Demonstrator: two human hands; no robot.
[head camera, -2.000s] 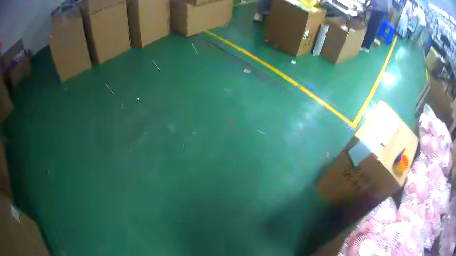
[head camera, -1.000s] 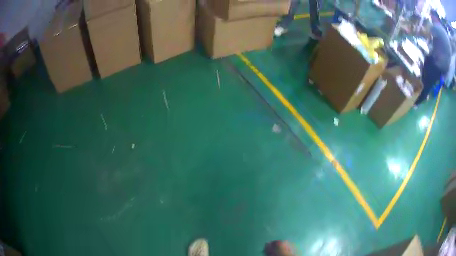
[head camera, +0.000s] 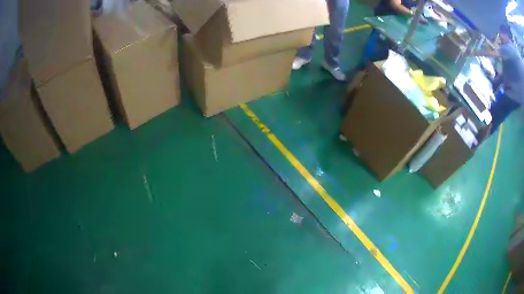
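Observation:
Neither of my hands is in the picture. Ahead at the upper left stand several tall brown cartons, among them a closed one (head camera: 143, 80) with tape on its top. To its right an open carton (head camera: 270, 26) with raised flaps rests on another brown carton (head camera: 247, 80). What the open carton holds is hidden.
A large open carton (head camera: 382, 123) with yellow and white plastic and a smaller carton (head camera: 451, 152) stand at the right, a whitish tube (head camera: 428, 152) between them. A person's legs (head camera: 335, 37) show behind. Yellow lines (head camera: 322, 192) cross the green floor (head camera: 189, 229). Other people are at tables.
The view has moved forward toward the cartons, which look larger and nearer. The carton with the tape gun and the pink bags have left the picture. A hand-like blur at the bottom is gone.

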